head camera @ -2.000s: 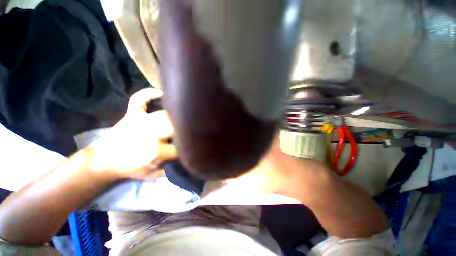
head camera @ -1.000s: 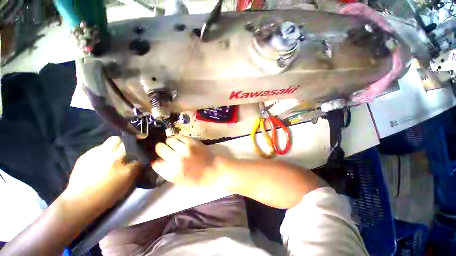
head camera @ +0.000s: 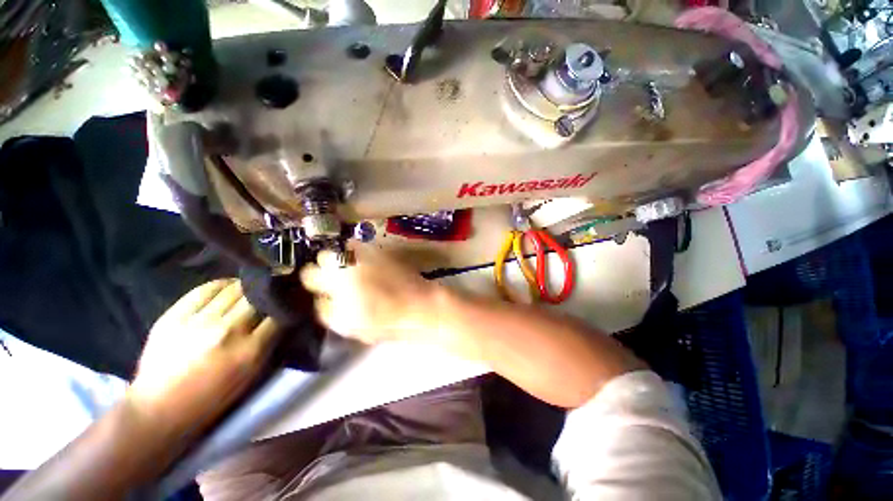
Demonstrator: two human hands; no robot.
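Black fabric (head camera: 83,254) is heaped left of the needle area, and a dark part of it lies between my hands under the left end of the sewing machine (head camera: 421,127). My left hand (head camera: 201,338) lies on the dark cloth, fingers together toward the needle area. My right hand (head camera: 357,294) is just right of it, fingertips bent at the dark cloth beside the presser foot area. A grey-blue strip of light fabric (head camera: 259,406) runs below my left hand. The needle tip is hidden.
Scissors with yellow and red-orange loops (head camera: 555,269) lie right of my right hand. A small red-and-black item (head camera: 431,225) is under the machine arm. Pink cloth (head camera: 774,147) wraps the head's right end. A green-teal cone (head camera: 162,29) stands top left. Blue crates (head camera: 720,391) are lower right.
Since one second ago, my right hand has shifted slightly up and right, and the black fabric at the left has shifted. The large blurred grey and brown shape from two seconds ago no longer blocks the view.
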